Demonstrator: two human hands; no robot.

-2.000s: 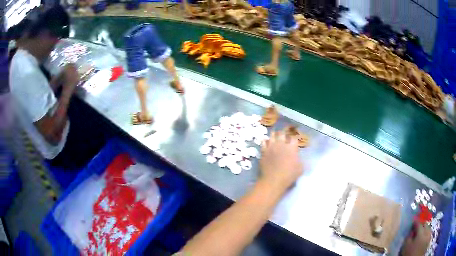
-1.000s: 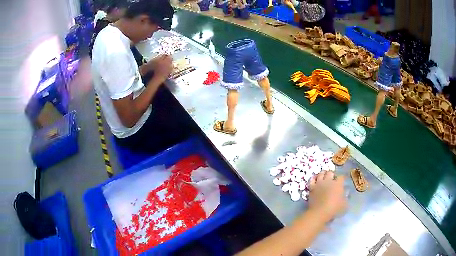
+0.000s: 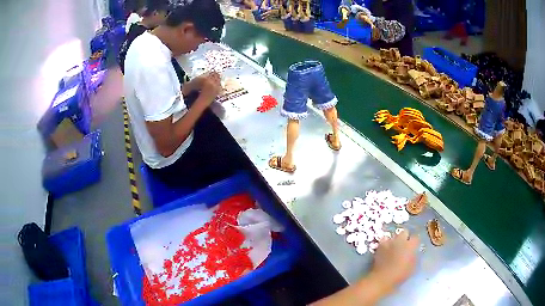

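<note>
A pile of white discs with small red marks [image 3: 369,216] lies on the metal bench at the right of centre. My left hand [image 3: 394,258] is at the pile's near right edge, blurred, with its fingertips low over the bench; whether it holds a disc cannot be told. Two tan-brown, sole-shaped sandal parts lie right of the pile, one at its edge [image 3: 416,204] and one nearer my hand [image 3: 435,232]. My right hand is out of the picture.
A blue bin of red pieces [image 3: 122,263] is below bench level. Figurine legs [image 3: 309,89] stand on the bench. A seated worker [image 3: 158,95] is beyond. The green belt [image 3: 358,113] carries orange parts [image 3: 412,128]. A cardboard corner [image 3: 463,300] shows at the bottom.
The view has swung left; the cardboard pad has nearly left the picture and my right hand has left it. My left hand has drawn slightly back from over the discs to the pile's near edge.
</note>
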